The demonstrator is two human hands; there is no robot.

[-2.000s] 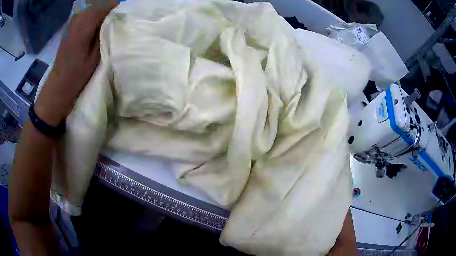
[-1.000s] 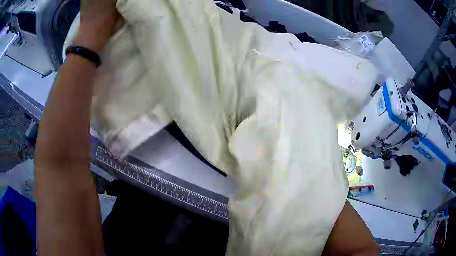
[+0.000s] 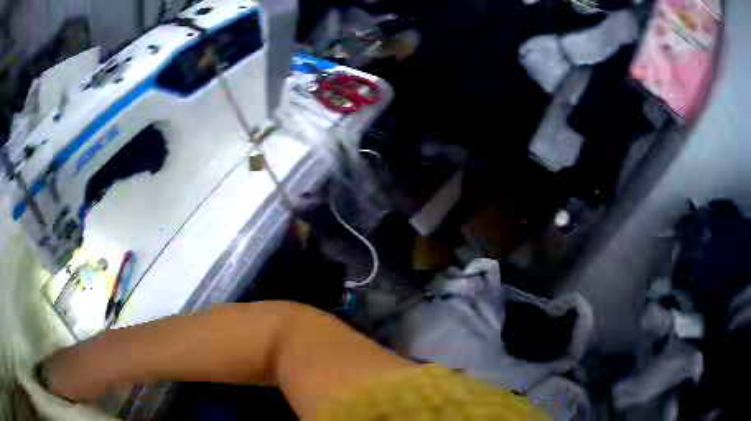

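Observation:
The cream garment (image 3: 18, 304) shows only as a strip at the far left edge, with a fold at the bottom left corner. My right forearm reaches left across the table's front edge. My right hand (image 3: 23, 401) is mostly hidden by the cloth and cut off by the left edge, so its fingers and grip do not show. My left hand is out of the picture. A slim blue and red tool (image 3: 120, 284) lies on the machine bed, above my right forearm.
The white, blue-striped sewing machine (image 3: 123, 90) stands upper left. Red-handled shears (image 3: 350, 92) lie at the table end, near hanging clear plastic. Scraps (image 3: 560, 123) and an open whitish bag (image 3: 461, 329) are on the floor. A pink patterned item (image 3: 679, 53) is upper right.
The view has swung to the right, blurring somewhat. Most of the garment and my left hand have left the picture. My right forearm and yellow sleeve, the shears and the floor now show.

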